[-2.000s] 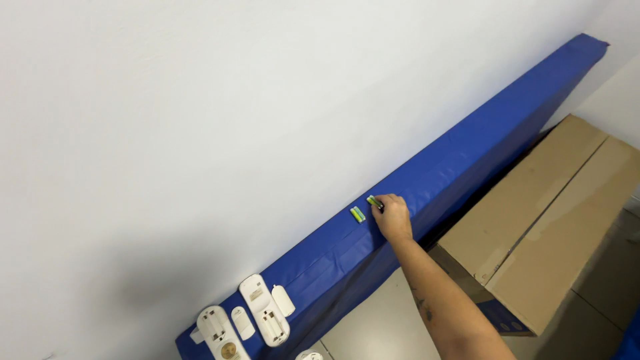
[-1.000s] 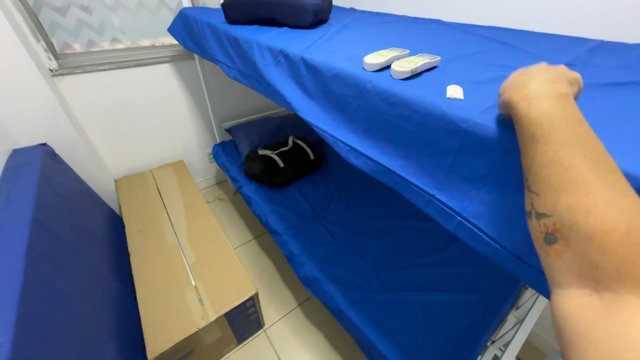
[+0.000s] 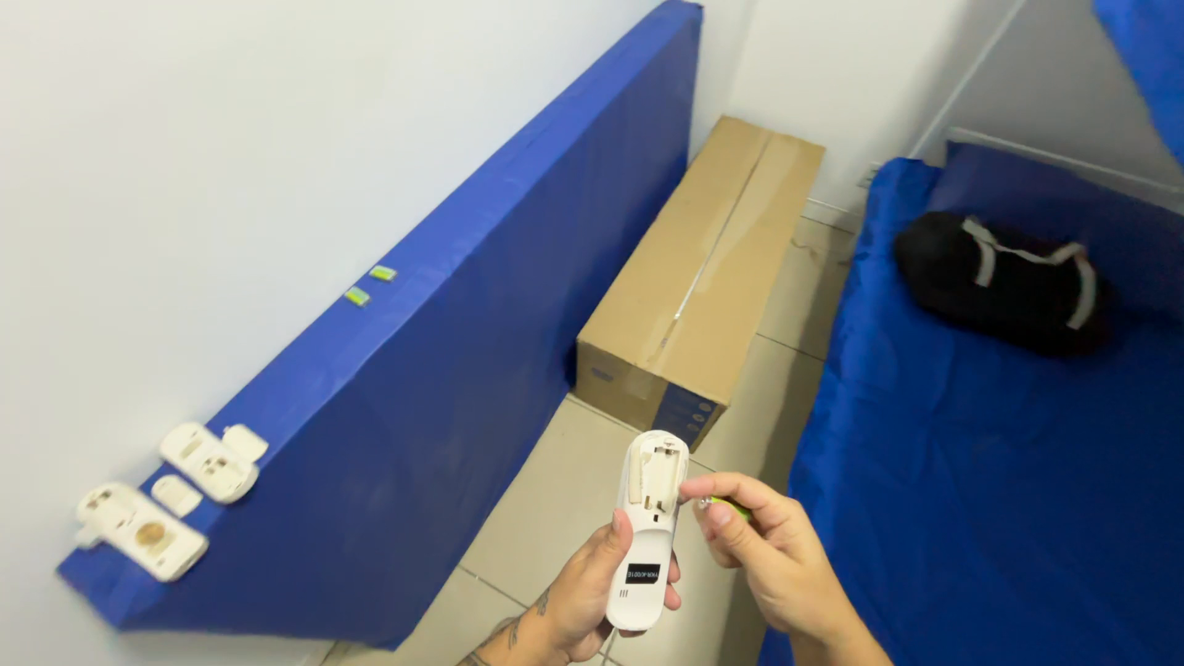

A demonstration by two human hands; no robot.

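My left hand (image 3: 592,592) holds a white remote control (image 3: 651,536) with its back facing up and the battery compartment uncovered. Beside the compartment, my right hand (image 3: 763,541) pinches a green battery (image 3: 731,507), its metal end showing between thumb and fingers. More green batteries (image 3: 357,296) lie on the narrow top of the blue upright mattress (image 3: 444,240). Farther down that top lie two white remote controls (image 3: 211,462) (image 3: 143,532), backs up with open compartments, and two small white covers (image 3: 245,442) (image 3: 177,496) near them.
A long taped cardboard box (image 3: 703,259) stands on the tiled floor (image 3: 518,490) beside the mattress. At the right is a lower bunk with a blue sheet (image 3: 943,462), a dark pillow (image 3: 1036,185) and a black bag with pale handles (image 3: 1008,287). A white wall (image 3: 231,166) backs the mattress.
The view has swung back from the bunk to the upright mattress. Both hands are now in sight, the left with a remote control and the right with a battery; one second ago only one hand showed.
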